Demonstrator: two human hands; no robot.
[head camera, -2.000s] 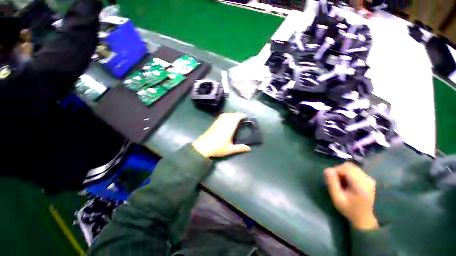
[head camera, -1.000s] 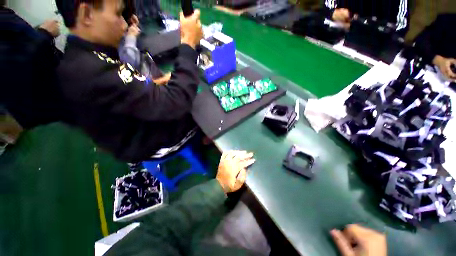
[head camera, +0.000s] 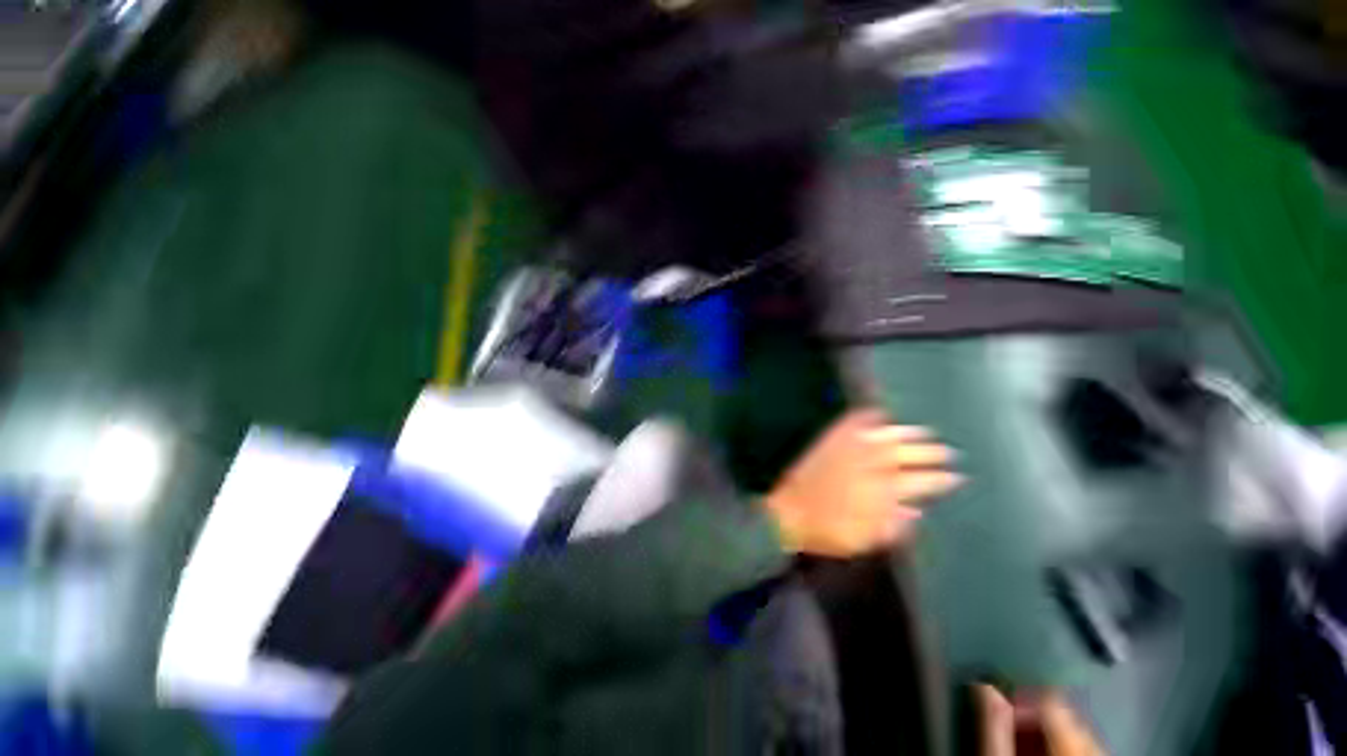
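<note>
The whole view is blurred by motion. My left hand (head camera: 869, 485) is at the near edge of the green tabletop, fingers pointing right, with nothing visible in it. My right hand (head camera: 1037, 724) is cut off by the bottom edge; only blurred fingers show, and I cannot tell if it holds anything. A black square housing (head camera: 1115, 609) lies on the tabletop (head camera: 982, 591), right of my left hand and apart from both hands. The stacked housings (head camera: 1115, 417) are a dark blur farther back.
Green circuit boards (head camera: 1019, 214) lie on a black mat (head camera: 872, 251). A person in dark clothes (head camera: 665, 133) sits at the left. On the floor are a parts tray (head camera: 547, 332), a blue stool (head camera: 680, 332) and a blue crate (head camera: 443, 502) with white and dark sheets.
The view has swung left and down, bringing the floor crate in. Earlier my left hand was at the housing on the table; it then moved back to the edge, leaving the housing there.
</note>
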